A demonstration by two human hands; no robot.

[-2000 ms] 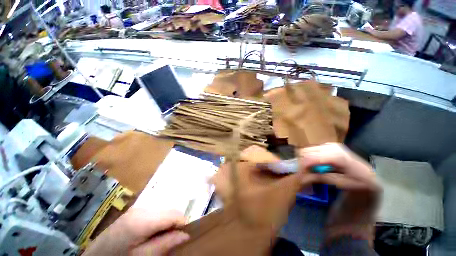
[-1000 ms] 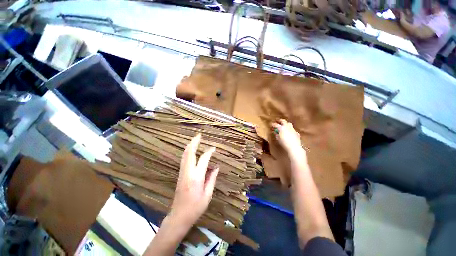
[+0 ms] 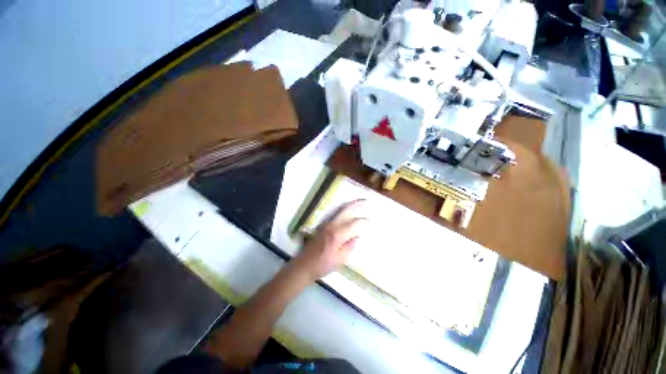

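My left hand lies over the left part of the white template board, fingers partly curled; whether it grips the board is unclear. My right hand is out of the picture. Behind the board stands the white sewing machine head with a red logo. The yellow clamp frame sits under it. A brown bag panel lies flat under the clamp and spreads out to the right; part of it is hidden by the machine.
A stack of brown panels lies at the left on the white table and dark plate. A pile of brown straps is at the lower right, cut off by the picture edge. Dark floor with a yellow line shows at the far left.
The view has swung left from the sewn panels and strap pile to the machine. My left hand has moved from above the straps to the board. My right hand has left the picture.
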